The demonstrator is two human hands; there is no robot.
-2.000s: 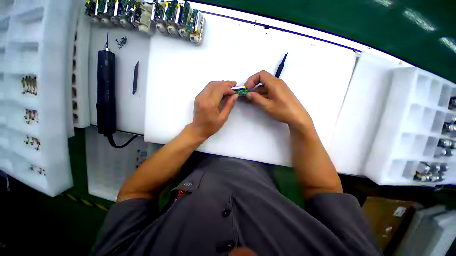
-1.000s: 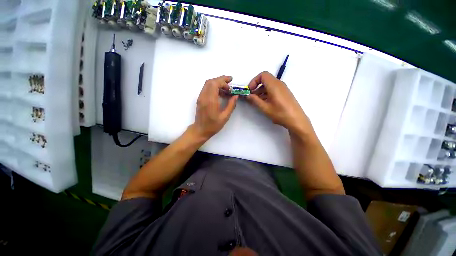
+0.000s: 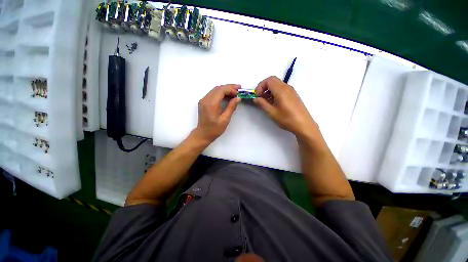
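A small green circuit board (image 3: 247,94) with white and yellow parts is held level above the white work sheet (image 3: 205,66). My left hand (image 3: 215,111) holds its left end between thumb and fingertips. My right hand (image 3: 281,104) holds its right end between thumb and fingers. Both hands are bare. The fingertips cover the ends of the board. A black pen-like tool (image 3: 290,70) lies just behind my right hand, its lower end hidden by the hand.
At left are a black electric screwdriver (image 3: 116,97), slim dark tool (image 3: 145,82) and screws (image 3: 132,47). Assembled units (image 3: 177,25) stand at back left. The left compartment tray (image 3: 64,102) holds metal parts; the right compartment tray (image 3: 405,130) holds silvery bodies.
The left fingers have closed from apart onto the board's left end since a second ago. The board has tilted slightly. The view has shifted a little, moving the bench rightward in the picture.
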